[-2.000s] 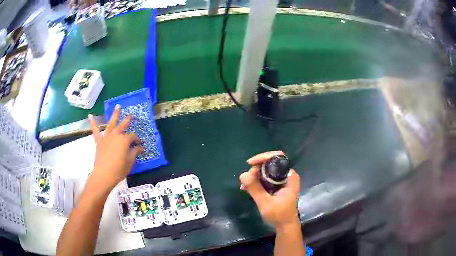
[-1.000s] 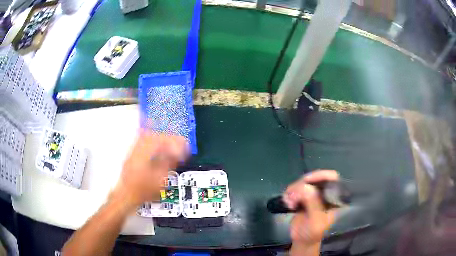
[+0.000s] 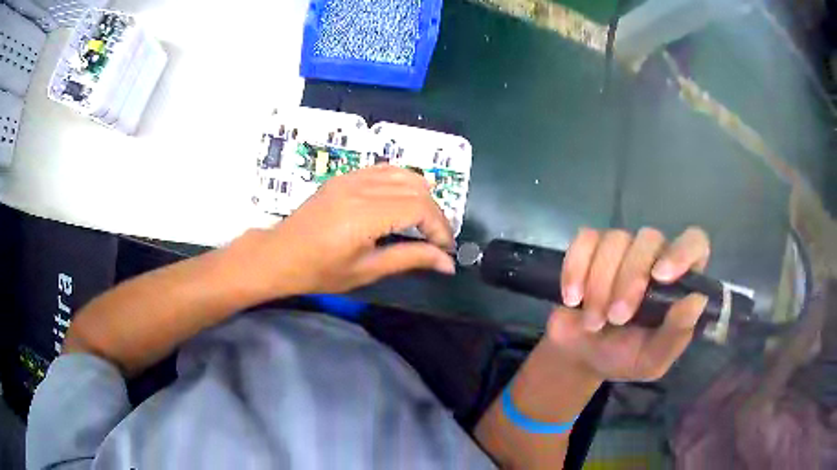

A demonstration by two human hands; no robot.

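Note:
My right hand [image 3: 633, 298] is closed around the black electric screwdriver [image 3: 523, 268], which lies sideways with its nose to the left. My left hand [image 3: 376, 225] is at that nose, thumb and fingers nearly together; whether it holds a screw cannot be told. Two white housings [image 3: 303, 191] lie side by side, open side up, with green circuit boards [image 3: 317, 162] inside. My left hand covers part of the right housing. The blue screw bin [image 3: 362, 72], full of small silvery screws [image 3: 367, 32], lies beyond the housings.
A stack of white housings [image 3: 133, 78] stands on the white sheet [image 3: 216, 119] at the left. More white stacks [image 3: 11, 73] are at the left edge. The dark green bench top [image 3: 541, 156] extends right. The screwdriver cord [image 3: 806, 266] curves at the right. A blue band [image 3: 537, 424] circles my right wrist.
The view has tilted down and turned. My left hand has moved from beside the bin to the screwdriver's nose. My right hand has brought the screwdriver round sideways, close to the left hand.

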